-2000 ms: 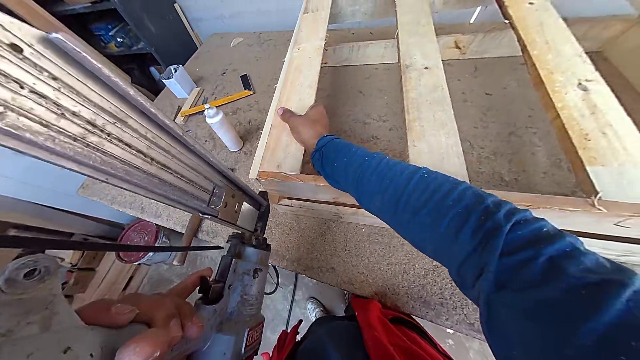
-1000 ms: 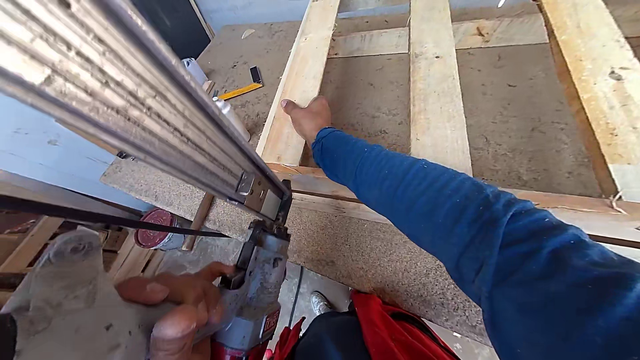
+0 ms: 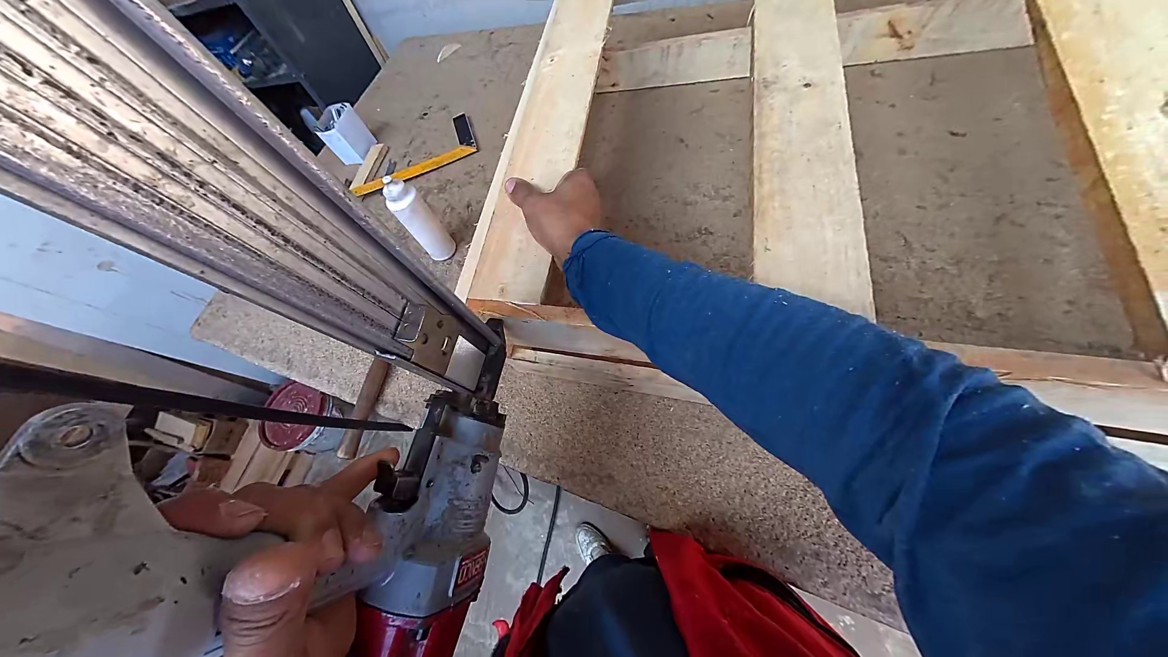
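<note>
My left hand [image 3: 292, 538] is wrapped around the handle of a pneumatic nailer [image 3: 447, 484], its index finger stretched toward the trigger area. The nailer's long metal magazine [image 3: 237, 182] runs to the upper left, and its nose is beside the near left corner of a wooden slatted frame [image 3: 584, 338]. Farther along, my right hand [image 3: 558, 208], in a blue sleeve, grips the left slat [image 3: 547, 119]. The thumb lies on top; the other fingers are mostly hidden at the slat's inner edge. A middle slat [image 3: 808, 155] crosses the frame.
On the particleboard worktable [image 3: 657, 456] are a white bottle [image 3: 420, 219], a yellow-bladed try square [image 3: 415, 171] and a white container [image 3: 345, 134]. A wooden handle [image 3: 365, 406] juts past the table edge. Below are a red-lidded bucket [image 3: 297, 415], wood scraps and a dark cable [image 3: 550, 534].
The view has shifted and returned. My right hand stays on the left slat, and my left hand keeps hold of the nailer, whose nose remains near the frame's corner.
</note>
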